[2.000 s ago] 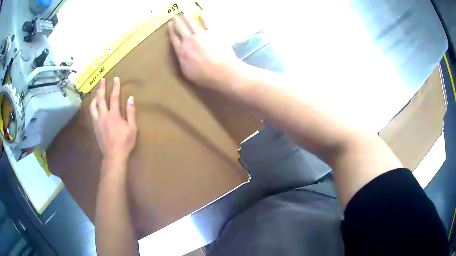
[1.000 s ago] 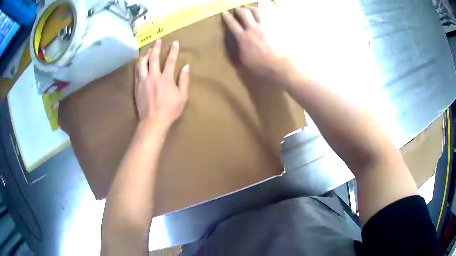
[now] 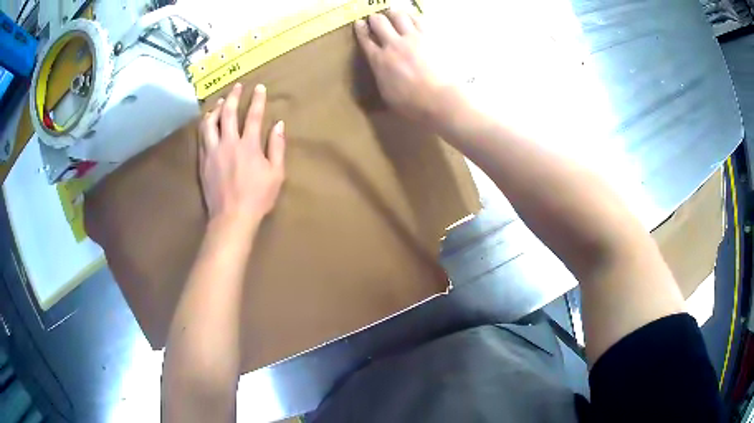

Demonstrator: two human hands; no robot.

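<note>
The brown bag body panel lies on the metal worktable, its far edge along the yellow edge guide. My left hand rests flat on the panel near the machine, fingers apart. My right hand lies on the panel's far right part, its fingertips at the guide's right end. Neither hand grips anything. The white sewing machine head stands at the panel's upper left and hides the needle area. A soft ridge or shadow curves across the panel.
A tape roll sits on the machine head. A blue object is at the upper left corner. A pale board lies at the left. Brown panels are stacked low at the right, beyond the table edge.
The view has shifted, so machine, guide and panel sit further right than two seconds ago. Both hands keep nearly the same places on the panel. More of the tape roll shows.
</note>
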